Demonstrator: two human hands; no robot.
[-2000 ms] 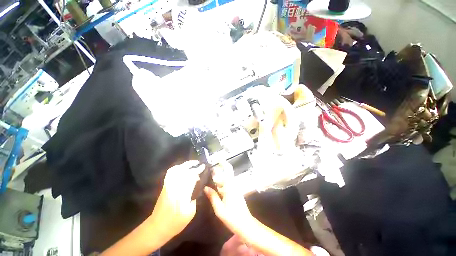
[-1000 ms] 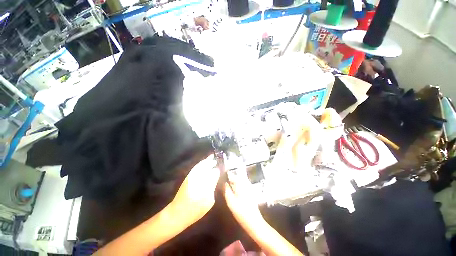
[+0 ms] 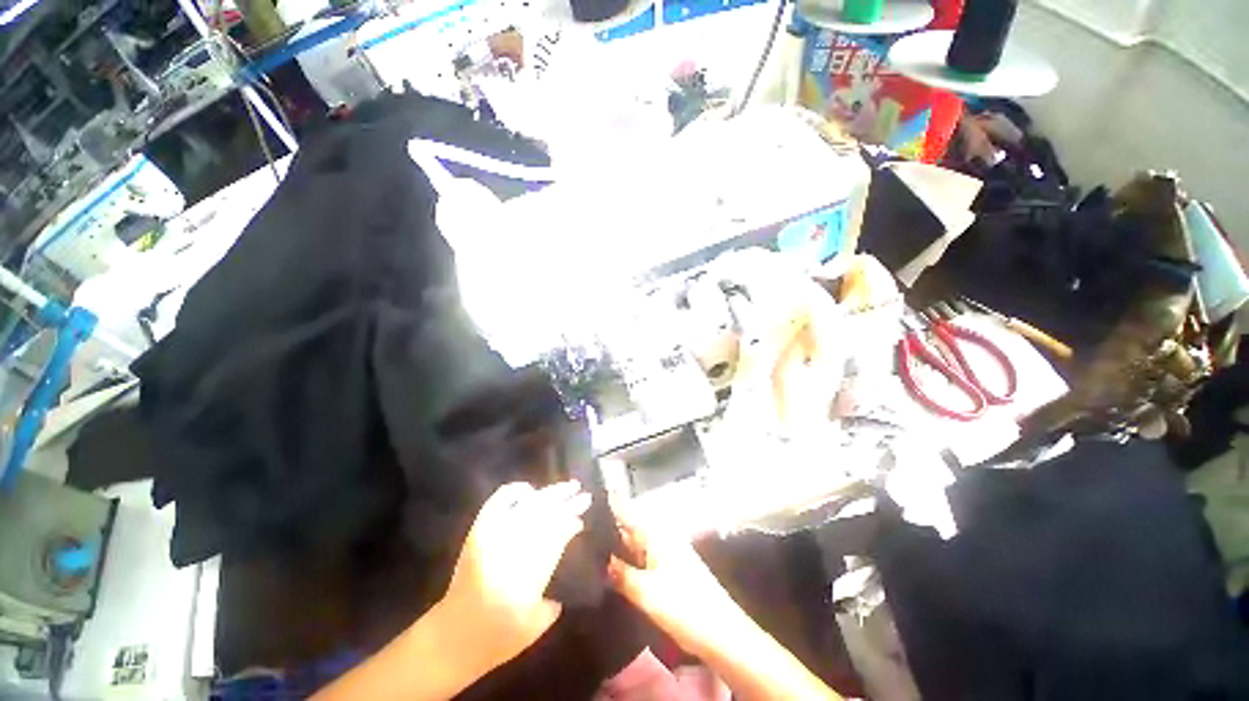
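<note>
A black fabric piece [image 3: 582,555] lies between my hands in front of the overlock machine [image 3: 740,206]. My left hand [image 3: 521,555] pinches its left side, fingertips bright under the glare. My right hand [image 3: 658,568] holds its right edge with thumb and fingers. The fabric runs up towards the presser foot area [image 3: 582,377], which is partly washed out by lamp glare. The looper cover [image 3: 664,463], with a dark rectangular opening, is just above my right hand. A large black fabric heap [image 3: 315,329] lies left of the machine.
Red-handled scissors [image 3: 959,370] and a thin orange-yellow stick [image 3: 1037,337] lie right of the machine. A cream cloth [image 3: 795,363] is bunched against its right side. More black fabric [image 3: 1062,575] is at lower right. A thread cone [image 3: 979,34] stands behind.
Both hands have drawn back from the presser foot towards me and moved slightly apart. More black fabric shows between them, and the looper cover's opening is more visible. The camera view has shifted.
</note>
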